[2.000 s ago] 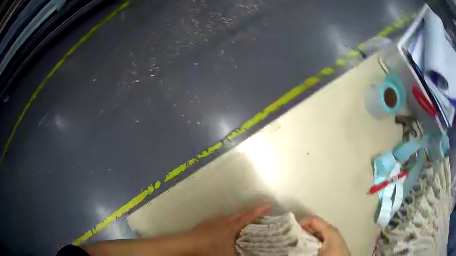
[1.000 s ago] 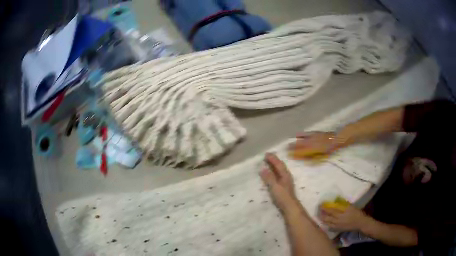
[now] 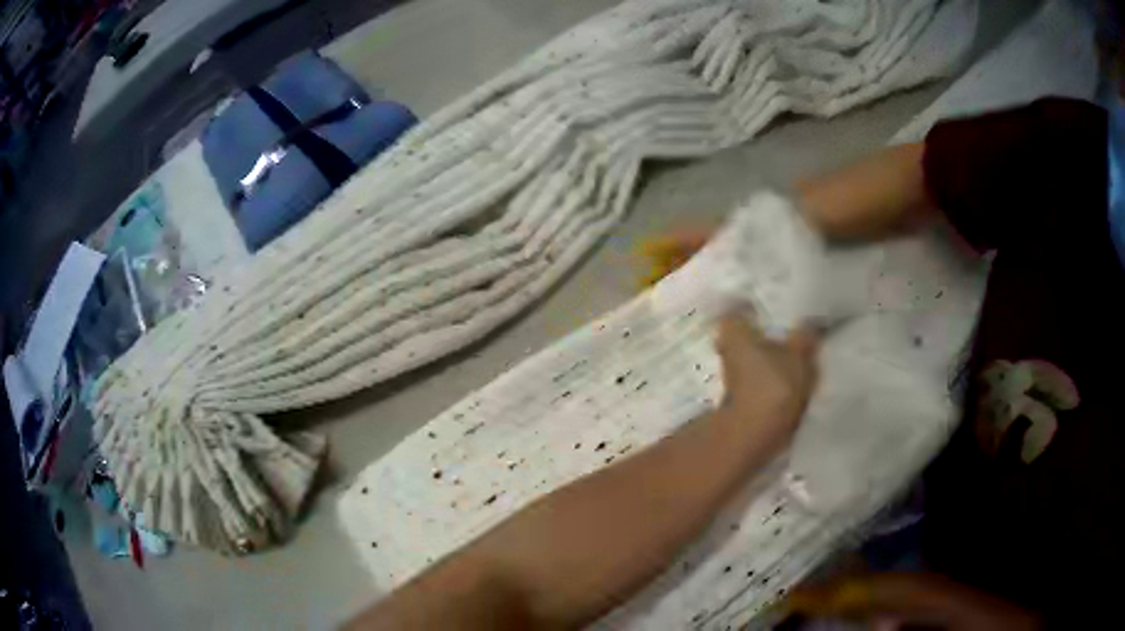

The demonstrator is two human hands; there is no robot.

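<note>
A cream knit panel with dark flecks lies along the table in front of me, its far part lifted and bunched. My left hand reaches in from the bottom edge and is closed on the bunched fabric; the fingers are blurred. My right hand is not in view. Another person's hand with yellow on the fingers is at the panel's far side, partly hidden by the lifted cloth. Their other hand is blurred at the lower edge.
A long pleated pile of cream knit with a fanned end lies left of the panel. A tied blue bundle, a red pen and white sheets lie beyond it. The other person, in dark clothing, stands at the right.
The view has swung from bare table and floor to the knit panels. My left hand has gone from lying flat on the panel to gripping it, and the far part is lifted and folded.
</note>
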